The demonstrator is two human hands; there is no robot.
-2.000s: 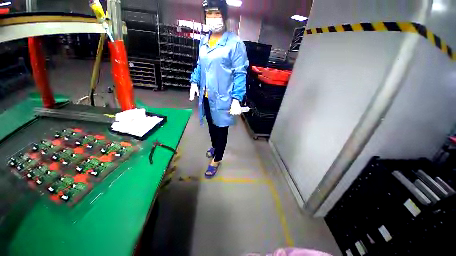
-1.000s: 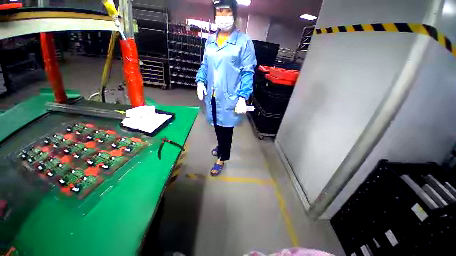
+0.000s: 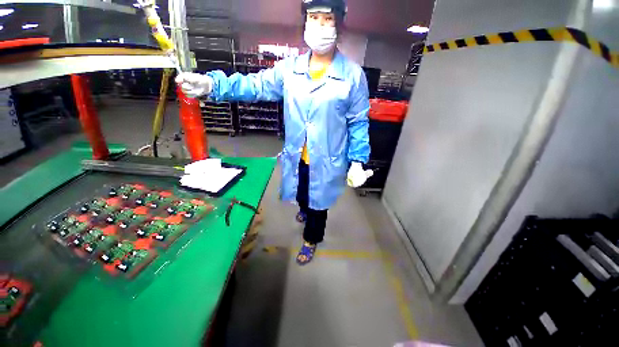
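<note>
A clear blister tray (image 3: 153,261) lies on the green bench mat (image 3: 197,288) at the left. Rows of green circuit boards (image 3: 129,256) with black and white parts sit in it, with red-orange areas between them. Part of another red and green board group (image 3: 12,293) shows at the lower left edge. Black cutters (image 3: 239,209) with open handles lie at the right edge of the bench. Neither of my hands is in the picture.
A person in a blue coat (image 3: 324,129) stands beyond the bench, one gloved hand at the orange-red post (image 3: 192,129). White papers or cloth (image 3: 209,176) lie on a dark pad. A grey wall (image 3: 475,135) stands right, a black rack (image 3: 543,284) lower right.
The person has come closer and raised an arm out to the post. The view has shifted, so the bench things sit further right, and more of the lower-left boards shows.
</note>
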